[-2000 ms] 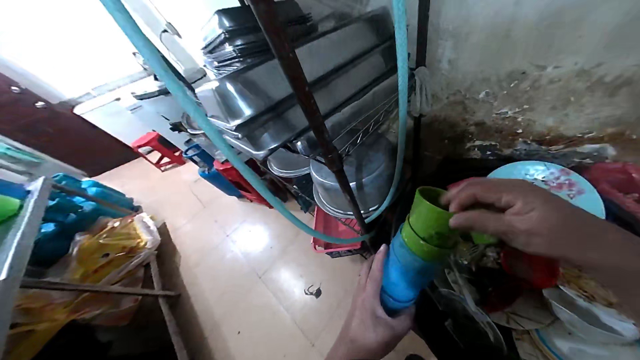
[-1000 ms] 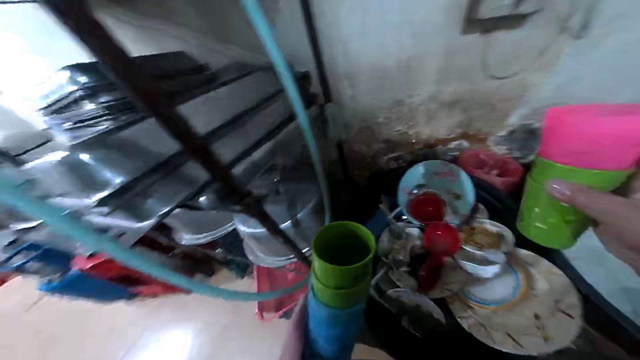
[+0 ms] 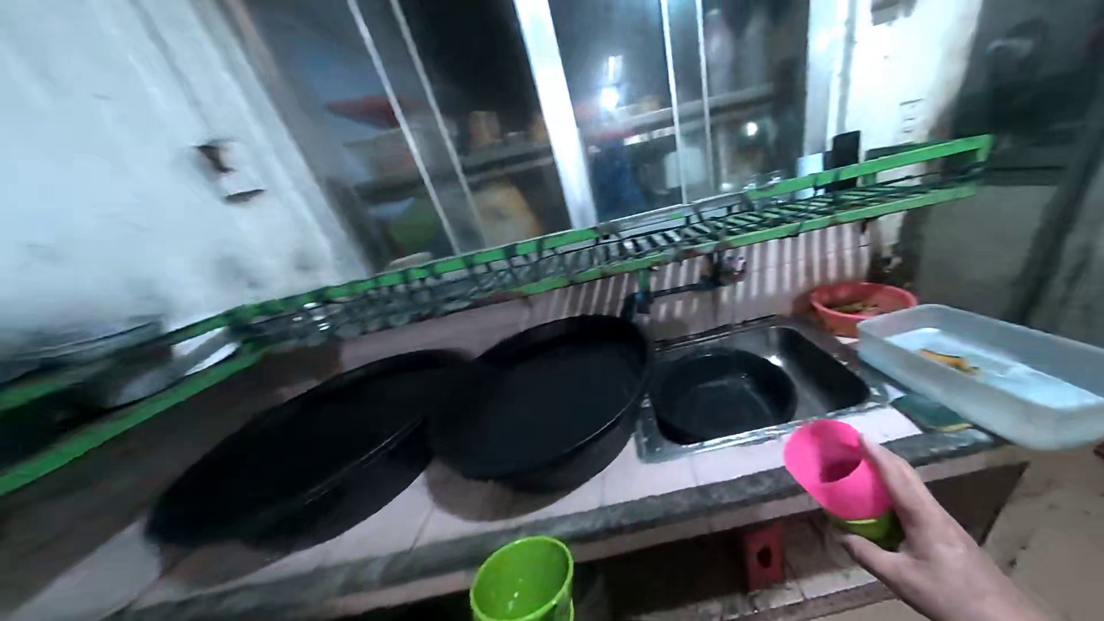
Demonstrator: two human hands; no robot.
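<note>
My right hand (image 3: 936, 539), at the lower right, grips a pink plastic cup (image 3: 835, 470) nested with a green one (image 3: 865, 526); its open mouth faces up and left. At the bottom centre stands another green plastic cup (image 3: 523, 578), cut off by the frame edge. My left hand is not visible. On the tiled counter beyond are two large round black basins (image 3: 319, 457) (image 3: 552, 397), overlapping. A smaller black basin (image 3: 724, 392) sits in the steel sink, just beyond the pink cup.
The steel sink (image 3: 819, 366) has a tap (image 3: 720, 272) behind it. A long green metal dish rack (image 3: 604, 246) runs along the window. At right are a translucent plastic tub (image 3: 992, 371) holding scraps, a red basin (image 3: 862, 302) and a green scouring pad (image 3: 930, 414). The counter edge (image 3: 604, 517) crosses below.
The view has swung right from the shelf of metal pans and dirty dishes to the sink counter. My right hand, at the green cup earlier, now holds pink and green cups apart from the stack.
</note>
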